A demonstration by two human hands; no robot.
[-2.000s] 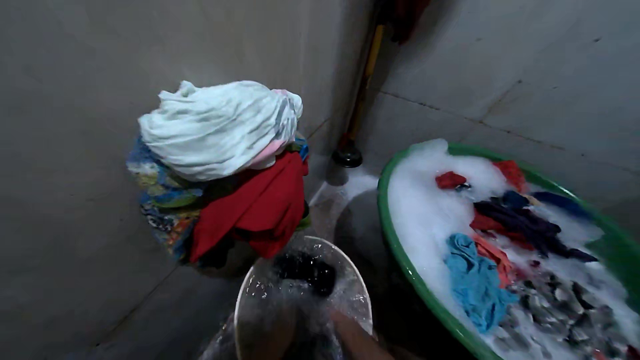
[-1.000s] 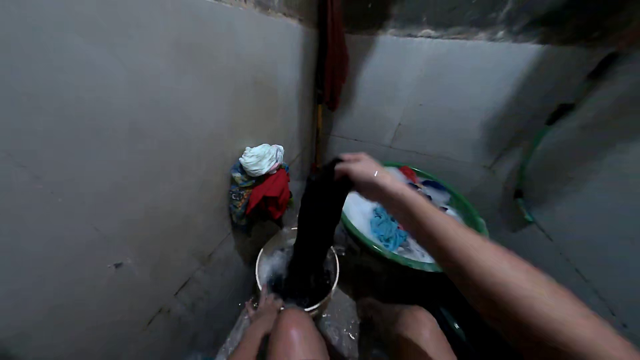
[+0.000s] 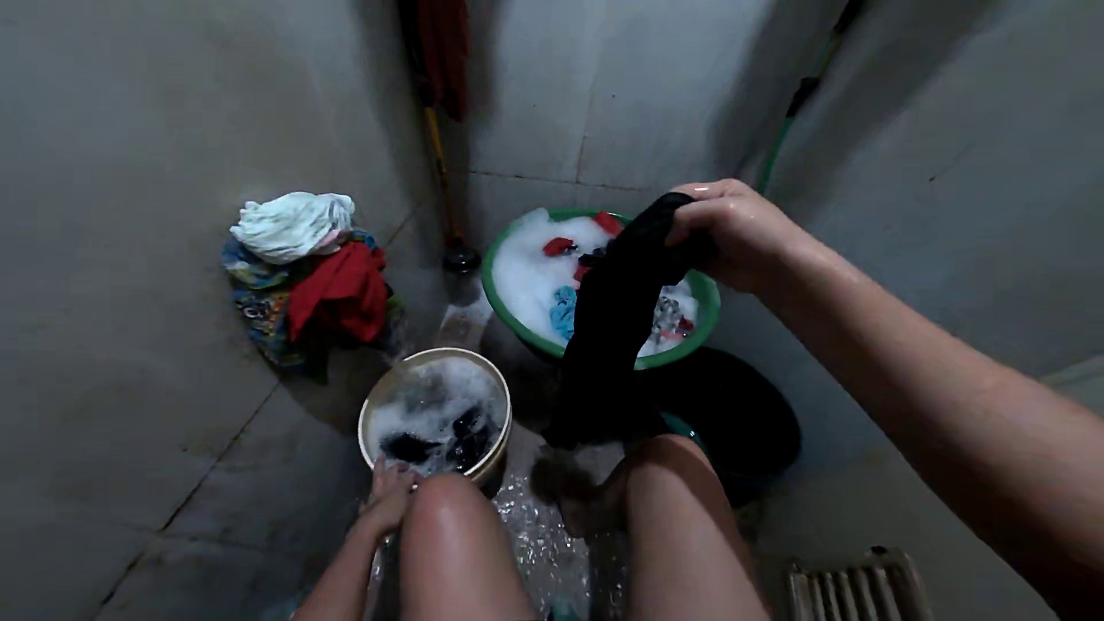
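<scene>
My right hand point(image 3: 733, 228) grips the top of a wet black garment point(image 3: 612, 319), which hangs down in front of a green basin point(image 3: 511, 321). Soapy foam and several clothes, among them a light-blue cloth point(image 3: 563, 312) and red pieces, fill the basin. Near my left knee stands a pale bucket point(image 3: 369, 418) of sudsy water with dark cloth point(image 3: 470, 435) in it. My left hand point(image 3: 392, 483) rests at the bucket's near left rim, partly behind my knee; whether its fingers hold anything is not clear.
A heap of clothes with a red garment point(image 3: 341, 293) and a white cloth point(image 3: 293, 226) lies by the left wall. A plunger point(image 3: 461, 257) stands in the corner. A dark round tub point(image 3: 733, 414) is right of my knees, a slatted object point(image 3: 858, 591) lower right. The floor is wet.
The black garment was over the bucket a second ago; my right hand has carried it right, in front of the green basin. Two seconds ago the hands were down at the bucket. The view has shifted.
</scene>
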